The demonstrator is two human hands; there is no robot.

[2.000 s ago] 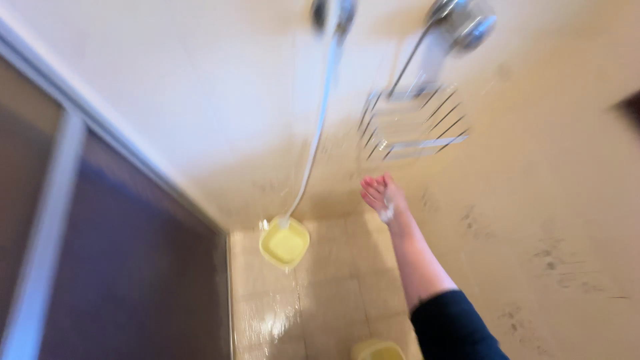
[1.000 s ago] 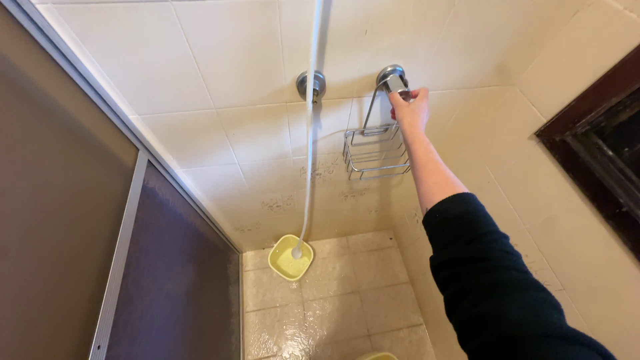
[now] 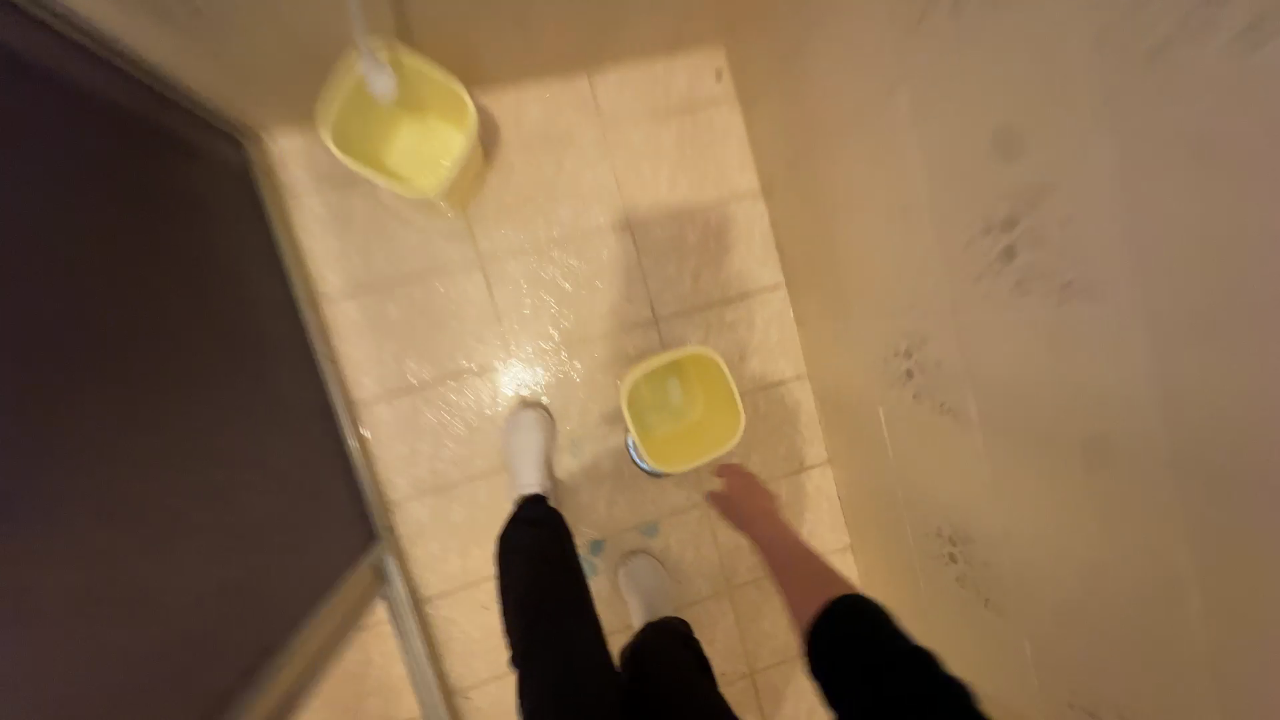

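My right hand [image 3: 745,498], bare below a dark sleeve, is just below the near right edge of a yellow plastic bucket [image 3: 705,415] on the tiled floor. Its fingers look slightly spread and hold nothing; whether they touch the bucket is unclear because of blur. Something shiny and dark-rimmed shows at that bucket's lower left side. A second yellow bucket [image 3: 455,140] stands at the upper left, with the white end of a shower hose [image 3: 378,78] hanging into it. My left hand is out of view.
Wet, glossy floor tiles [image 3: 560,240] lie under both buckets. My feet in white footwear [image 3: 530,450] stand left of and below the nearer bucket. A dark shower door panel [image 3: 150,350] with a metal frame runs along the left. A tiled wall [image 3: 1050,350] with dark marks rises at the right.
My right hand has left the chrome fitting on the wall above the wire rack and is now low, beside the nearer bucket. The view has tilted down to the floor.
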